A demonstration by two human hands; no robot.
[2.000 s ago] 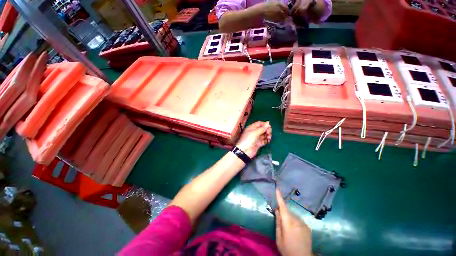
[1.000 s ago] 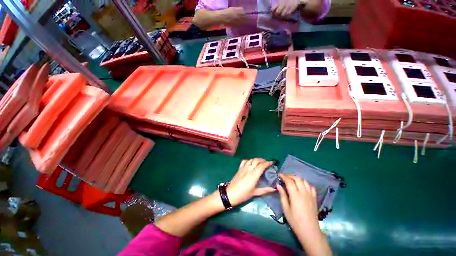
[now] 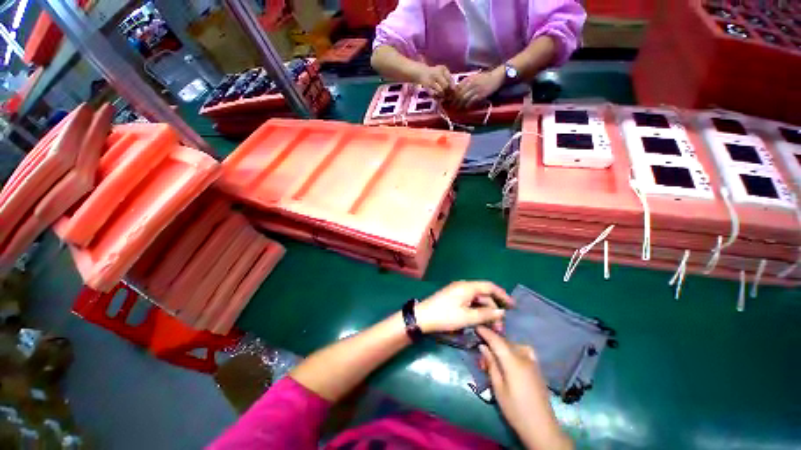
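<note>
My left hand and my right hand are close together at the mouth of a grey drawstring pouch, fingers bent and pinching at it. The hands hide most of this pouch, and its contents cannot be seen. A dark cord end hangs below it. Just right of my hands, a small pile of flat grey pouches lies on the green bench, dark cord tips at its right and lower edges.
White devices lie in a salmon tray stack at right, straps hanging over its edge. A tray stack with a bare top stands at left, beside slanted trays on a red plastic stool. A person in pink works opposite.
My left hand was raised beyond the pouch two seconds ago; it came back beside my right hand and stays there. The person opposite has lowered their hands to the far tray.
</note>
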